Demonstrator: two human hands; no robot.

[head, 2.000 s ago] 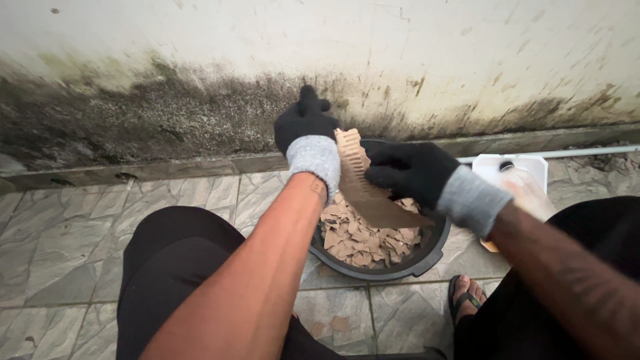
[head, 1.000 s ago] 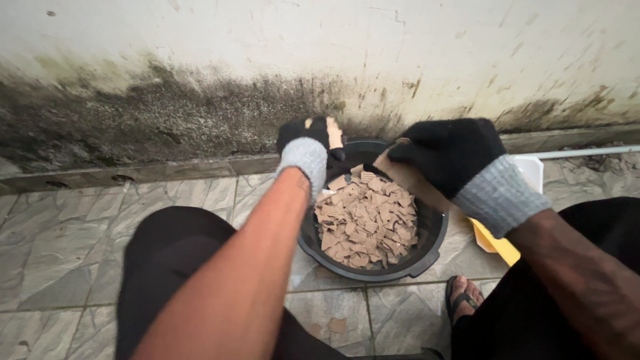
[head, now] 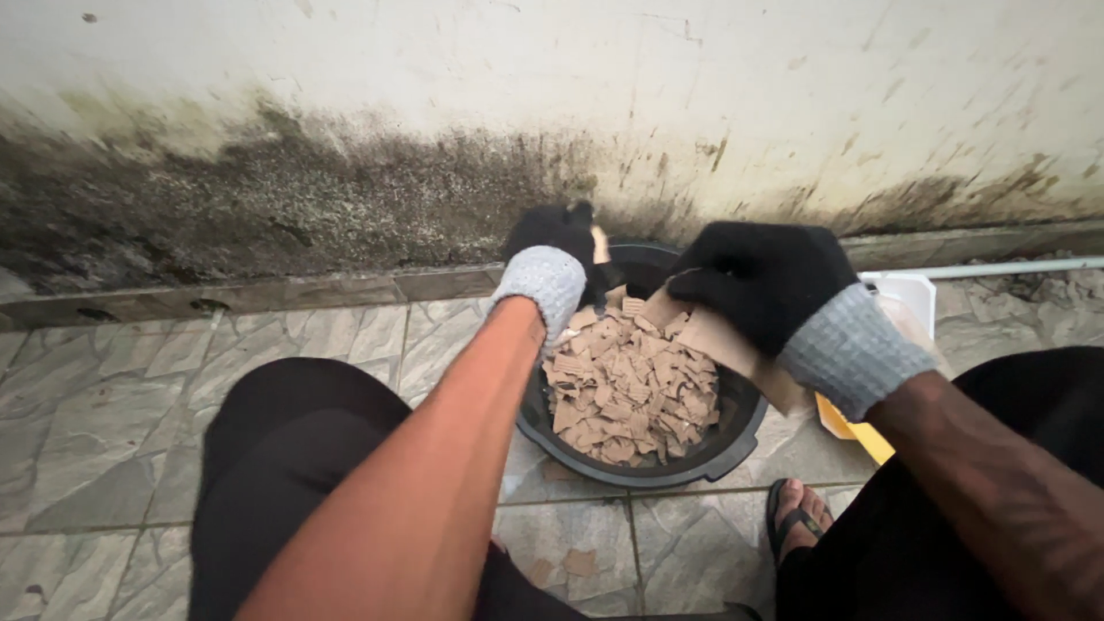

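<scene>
A round black plastic basin stands on the tiled floor, with many torn scraps of corrugated cardboard inside it. My left hand, in a black knit glove with a grey cuff, is over the basin's back left rim. Its fingers are curled, with a small light brown bit showing beside them; whether they grip it is not clear. At the right side my right hand, gloved the same way, is closed on a strip of cardboard that slants down to the right over the rim.
Behind the basin rises a stained wall with a tile skirting. A white plastic container and a yellow object lie to the right, near a white pipe. Loose cardboard scraps lie on the floor by my sandalled foot.
Two seconds ago both hands were at one ribbed cardboard piece above the basin. They have since moved apart, and the cardboard is now in my right hand.
</scene>
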